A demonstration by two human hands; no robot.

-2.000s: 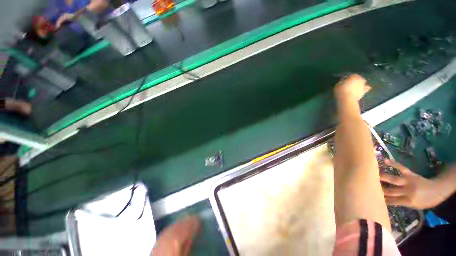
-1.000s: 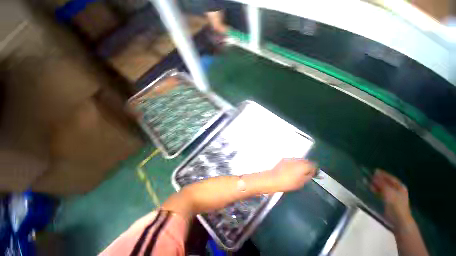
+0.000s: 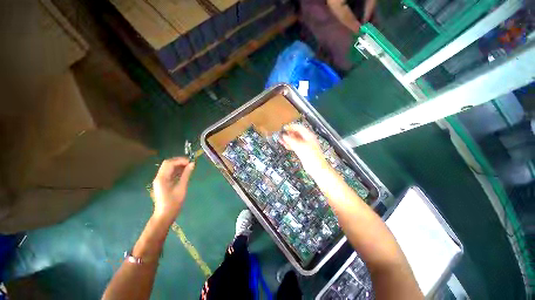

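A metal tray (image 3: 241, 195) lies in front of me, filled with close rows of green circuit boards (image 3: 291, 188). A brown liner (image 3: 267, 117) shows at its far end. My left hand (image 3: 171, 183) is raised left of the tray and pinches a small circuit board (image 3: 189, 150) between the fingertips. My right hand (image 3: 298, 140) is over the far part of the tray, its fingers at a board beside the bare brown liner. Blur hides how firmly it grips that board.
A second tray with a white liner sheet (image 3: 420, 241) and dark boards (image 3: 352, 282) sits at lower right, partly behind my right forearm. Stacked cartons (image 3: 176, 23), a blue bag (image 3: 299, 67) and another person's arm (image 3: 346, 14) are beyond. A white post (image 3: 405, 120) crosses the right. My shoe (image 3: 244, 223) shows below.
The view has swung left, bringing the green-board tray to the centre. My left hand has moved from the white-lined tray to the left of this tray; my right hand has come from the conveyor to over it.
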